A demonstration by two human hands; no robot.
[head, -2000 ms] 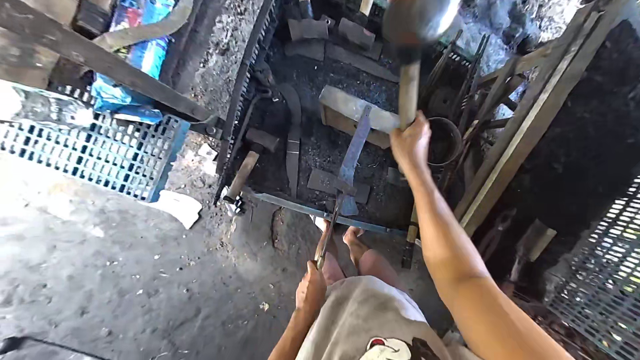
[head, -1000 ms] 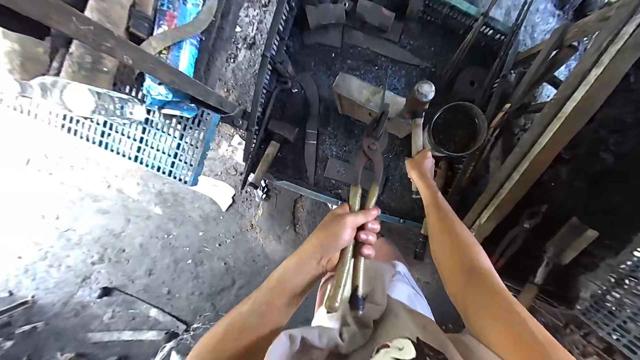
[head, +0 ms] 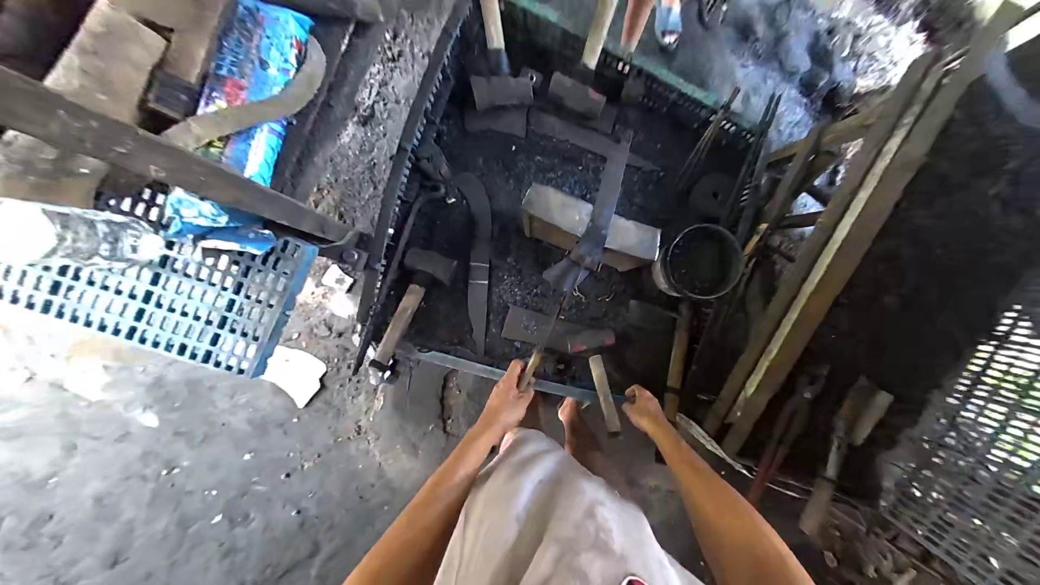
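Observation:
In the head view my left hand (head: 509, 398) is closed around the handles of metal tongs (head: 534, 367), whose far end meets a dark metal blade (head: 609, 191). The blade lies slantwise across a pale rectangular block (head: 642, 238). My right hand (head: 644, 408), its fingers curled, is at the right end of the blue front rim (head: 487, 371) of a dark, soot-covered tray; whether it grips the rim cannot be told. A hammer's wooden handle (head: 604, 394) sticks out over that rim between my hands, and its head (head: 591, 340) seems to lie in the tray.
A curved blade (head: 479, 260) and another hammer (head: 402, 321) lie on the left of the tray. A round pot of dark liquid (head: 700, 262) stands right of the block, near a wooden beam (head: 845, 236). Outside are a blue plastic crate (head: 280, 296) and clear bottle (head: 81, 236).
My right hand has let go of the hammer it held in both earlier frames and is now by the tray's front rim. The blade lies across the block again, held out by the tongs.

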